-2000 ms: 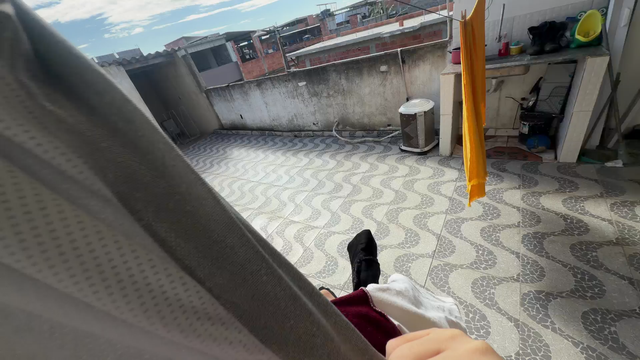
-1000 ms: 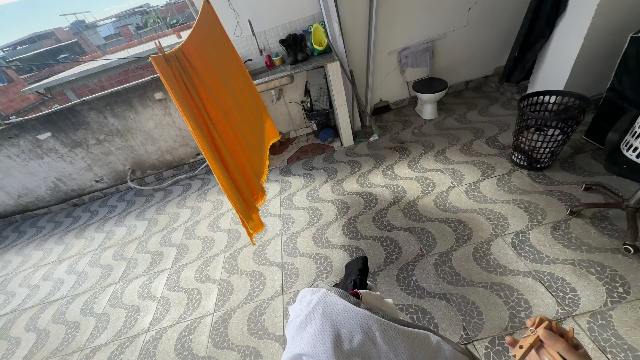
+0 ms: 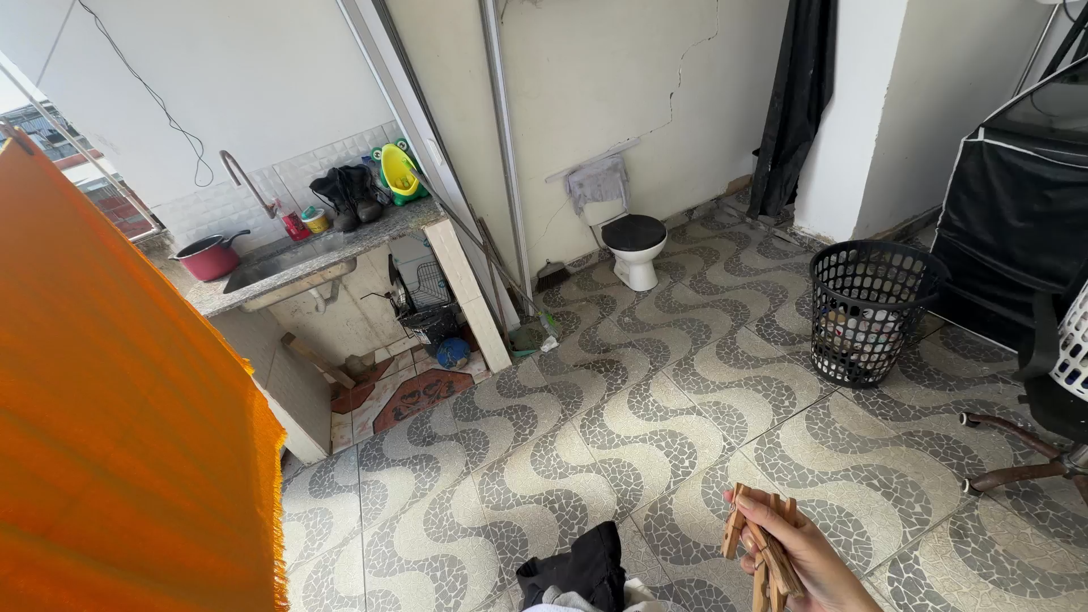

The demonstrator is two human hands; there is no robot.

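Observation:
At the bottom right, my right hand (image 3: 795,544) is closed around several wooden clothespins (image 3: 769,544), which point up and down between the thumb and fingers. My left hand is out of view. A black cloth item (image 3: 578,565), perhaps a sock, shows at the bottom middle, on top of grey and white fabric (image 3: 557,597) cut off by the frame edge. An orange fringed cloth (image 3: 127,399) hangs at the left, with a clothespin (image 3: 19,136) at its upper edge.
A black perforated laundry basket (image 3: 875,314) stands at the right, near a wheeled chair base (image 3: 1033,463). At the left is a stone counter (image 3: 314,255) with sink, red pot, black boots and frog-shaped potty. A toilet (image 3: 635,246) stands by the back wall; brooms lean nearby.
The view has swung right, away from the parapet wall. The right hand with the clothespins shows more fully than one second ago. The white cloth has mostly dropped out of the frame.

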